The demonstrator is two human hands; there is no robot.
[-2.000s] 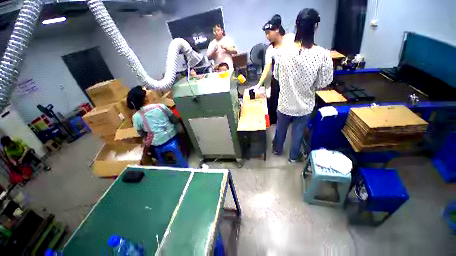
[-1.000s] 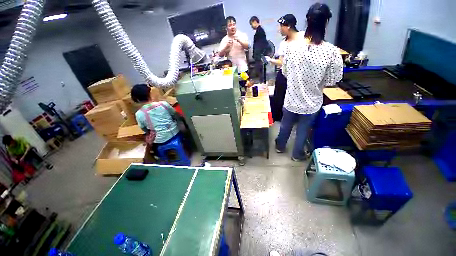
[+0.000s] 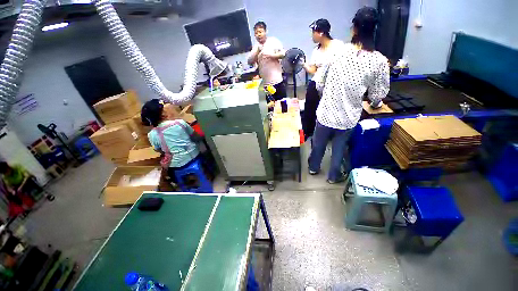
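Neither of my hands is in the picture. Nearest in front of me is a green-topped worktable point(image 3: 164, 241) with a pale dividing strip. A small dark block point(image 3: 150, 204) lies near its far left corner. A clear water bottle with a blue cap point(image 3: 143, 281) is at the bottom edge, partly cut off.
A grey-green cabinet machine point(image 3: 237, 156) stands beyond the table, with a seated person point(image 3: 175, 139) and cartons point(image 3: 116, 142) left of it. Two people stand by the blue flatbed machine point(image 3: 363, 145). A board stack point(image 3: 434, 139), a grey-green stool point(image 3: 370, 199) and a blue stool point(image 3: 434, 210) are right.
A dark-clothed person at the back is no longer visible, and a fan shows there. The person in the dotted top now has a hand at the sheet on the flatbed. The view has shifted slightly.
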